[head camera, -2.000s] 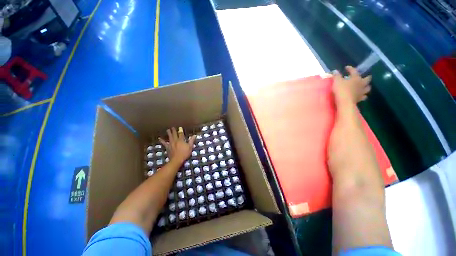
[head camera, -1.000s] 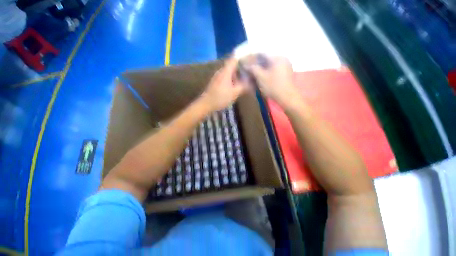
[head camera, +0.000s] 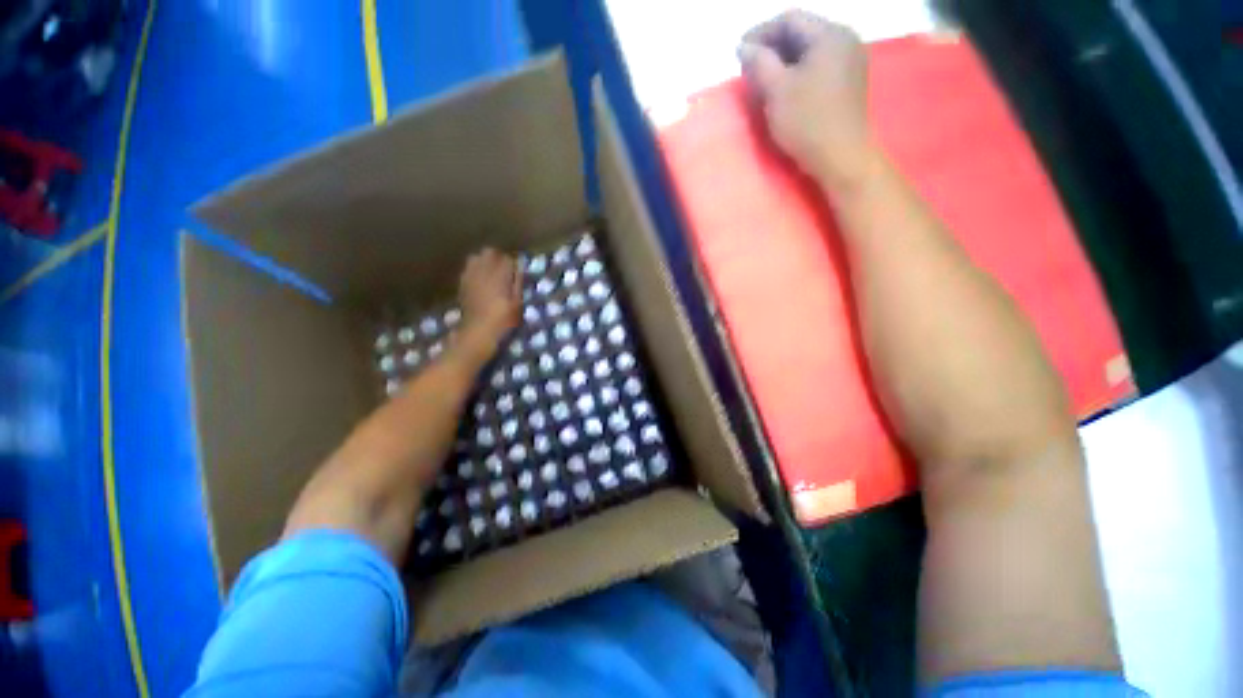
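An open brown carton (head camera: 280, 396) stands in front of me with its flaps up. Inside is a dark cell divider whose cells hold bagged metal parts (head camera: 541, 439) with white tops. My left hand (head camera: 491, 289) reaches down into the carton at the far rows, fingers pointing down and bunched; whether it holds a part is hidden. My right hand (head camera: 807, 85) is curled over the far edge of the red sheet (head camera: 763, 273), near the white sheet (head camera: 682, 48); whether anything is inside its fingers cannot be told.
A dark green conveyor (head camera: 1091, 137) runs along the right. A white surface (head camera: 1172, 532) lies at the lower right. The blue floor (head camera: 273, 82) with yellow lines is on the left, with red stools (head camera: 34, 184) at the left edge.
My hands were together above the carton's far right corner. They have parted: the left went down into the carton, the right moved over the red sheet. The view has shifted.
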